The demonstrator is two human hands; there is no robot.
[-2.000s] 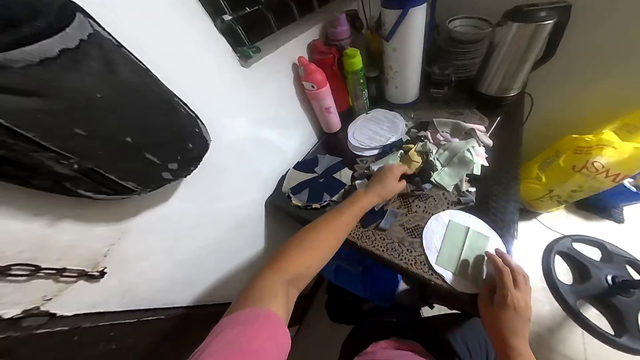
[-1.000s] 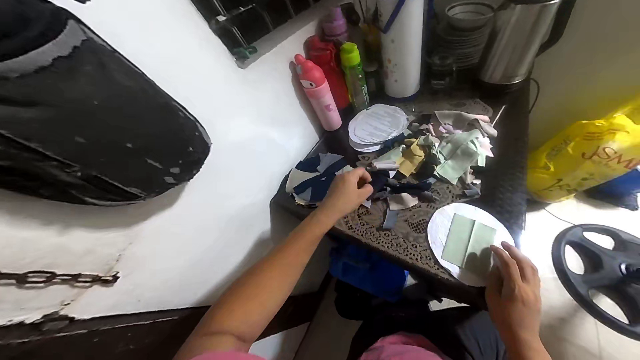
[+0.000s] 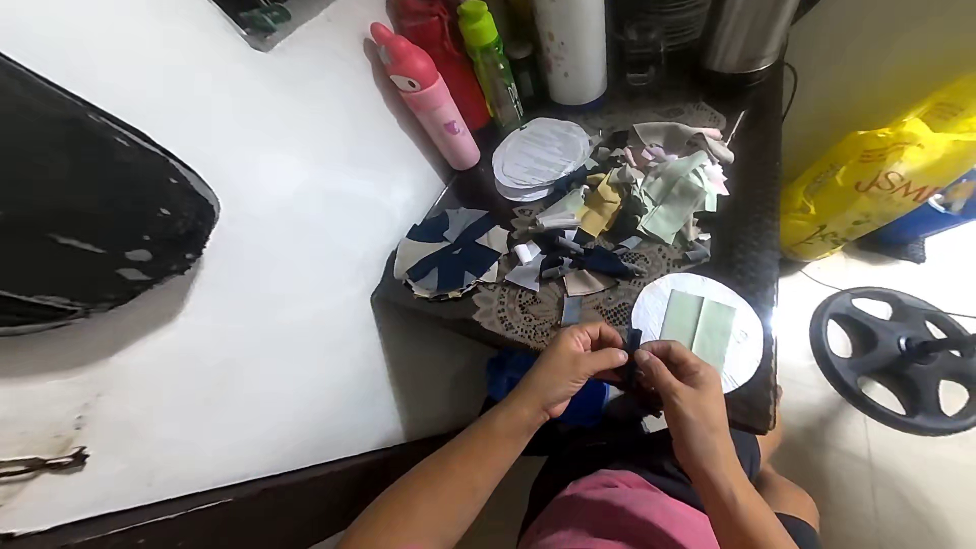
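Note:
My left hand (image 3: 576, 366) and my right hand (image 3: 682, 389) meet at the table's near edge, pinching a small dark fabric scrap (image 3: 634, 352) between their fingertips. Just beyond my right hand lies a white round piece (image 3: 743, 332) with pale green fabric strips (image 3: 695, 324) on it. Farther back is a heap of mixed scraps, with a light green cloth (image 3: 675, 194) and a yellow scrap (image 3: 600, 206). A stack of white round pieces (image 3: 540, 156) sits behind the heap's left side. At the table's left corner rests a stack of rounds topped with navy and cream patches (image 3: 451, 253).
Along the back stand a pink bottle (image 3: 438, 114), a green bottle (image 3: 492, 69), a white flask (image 3: 572, 53) and a steel kettle (image 3: 747, 38). A white wall borders the left. To the right are a yellow plastic bag (image 3: 862, 179) and a black wheel-shaped base (image 3: 900, 358).
My left hand has left the scraps near the patched stack and come to my right hand. My right hand has moved off the white round's edge. A dark scrap is now between them.

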